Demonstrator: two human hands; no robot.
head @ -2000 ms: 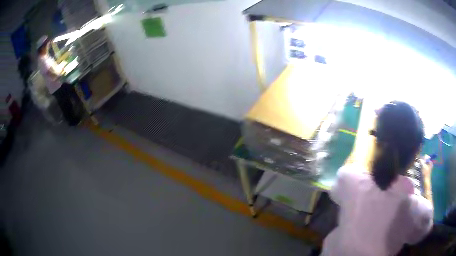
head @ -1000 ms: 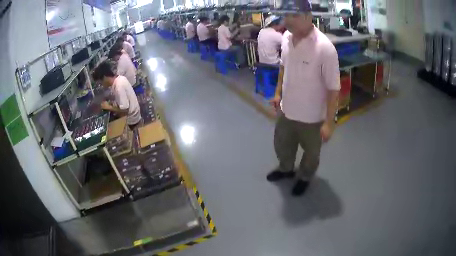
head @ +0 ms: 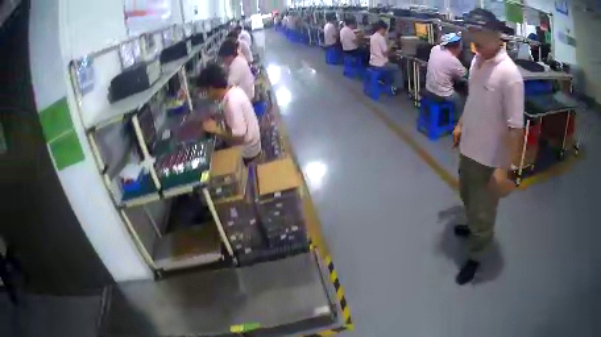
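Neither of my hands is in the picture. Nearest in front of me is a low grey platform (head: pixel 277 289) on the floor, edged with yellow and black striped tape. Behind it stand dark stacked trays (head: pixel 283 214) with a tan cardboard sheet (head: pixel 278 176) on top. A second tan sheet (head: pixel 226 162) tops another stack beside the bench. A tray of small parts (head: pixel 183 160), too small to name, lies on the green-topped bench at the left.
A standing person (head: pixel 491 112) in a pale pink shirt and dark cap is on the right. Seated workers line both sides of a grey aisle (head: pixel 329 125); a blue stool (head: pixel 435 117) is at the right row. A white pillar (head: pixel 79 164) stands left.
The view has turned from a white wall and a near worker to this aisle. Since one second ago, the benches and the standing person have shifted right in the picture.
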